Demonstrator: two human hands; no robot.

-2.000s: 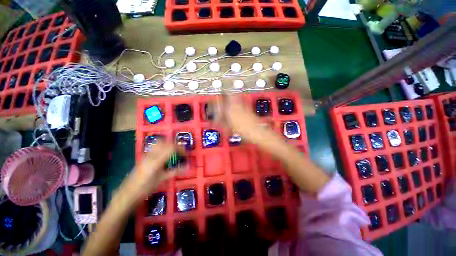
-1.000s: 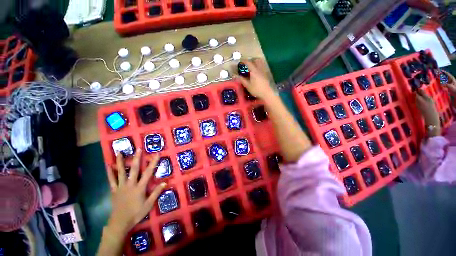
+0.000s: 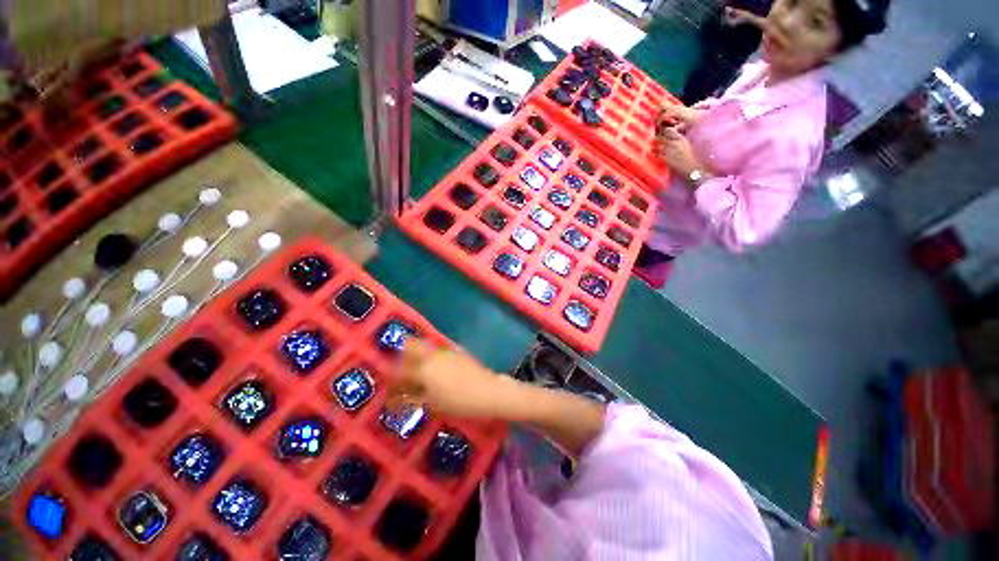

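A red tray (image 3: 329, 367) with a grid of pockets holds watch bodies. Several have lit screens, such as the watch with bright dots (image 3: 300, 438) and the blue-lit watch (image 3: 46, 513) at the lower left; others are dark. My right hand (image 3: 433, 378) is over the tray's right side, blurred, with its fingers down at a pocket near a lit watch (image 3: 397, 335). Whether it holds a watch cannot be told. My left hand is not in view. White charging pucks (image 3: 146, 282) on thin cables lie on the tan board left of the tray, with one black round piece (image 3: 113, 251) among them.
A neighbouring red tray (image 3: 493, 258) of watches stands beyond, with another red tray (image 3: 646, 137) behind it. A coworker in pink (image 3: 767, 142) stands there, hands at that tray. A metal post (image 3: 389, 121) rises between. Another red tray (image 3: 131, 175) is upper left.
The view has swung right, bringing the coworker into sight. My right hand has left the dark watch at the charger rows for the tray's right side. My left hand has gone out of view.
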